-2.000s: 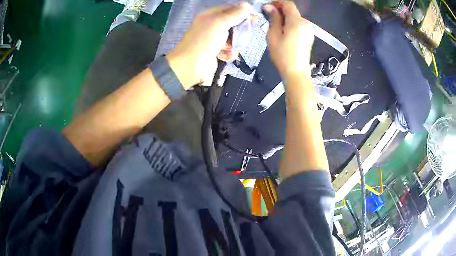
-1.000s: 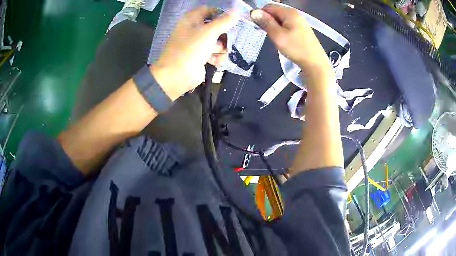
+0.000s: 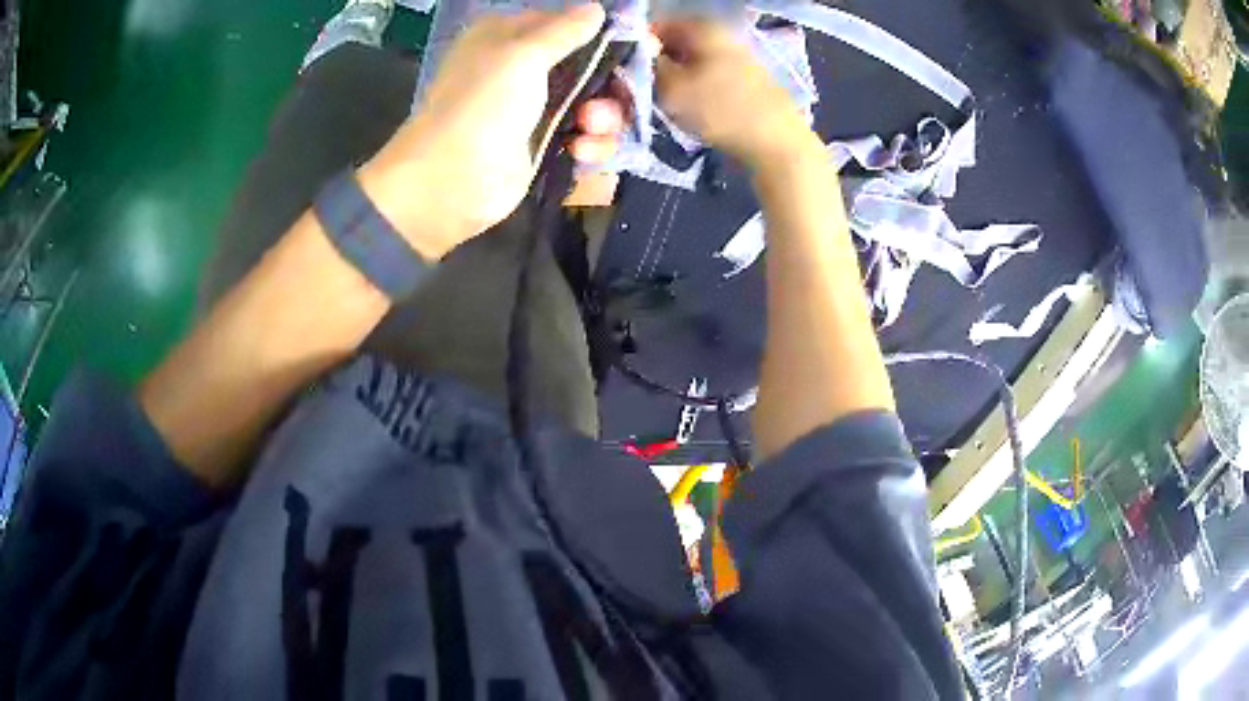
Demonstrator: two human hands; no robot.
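My left hand [image 3: 500, 117] is at the top of the view, thumb and fingers closed on a pale cloth piece [image 3: 637, 103], with a thin silvery edge along the palm. My right hand [image 3: 719, 89] is blurred at the cloth's right side, fingers bent against it; whether it grips the cloth is hidden. More finely ribbed pale cloth lies behind both hands at the top edge. A tangled pile of pale fabric strips [image 3: 911, 226] lies on the dark cloth-covered table to the right.
A small tool with a red end [image 3: 655, 448] lies at the dark table's near edge [image 3: 822, 445]. A black cable [image 3: 525, 356] hangs over my lap and shirt. A dark padded roll [image 3: 1137, 178] is at the right, a white fan [image 3: 1226, 390] beyond it. The floor is green.
The pale cloth has been bunched and folded between my hands. My left hand has moved slightly left, and my right hand has turned inward and down. The strip pile has shifted slightly.
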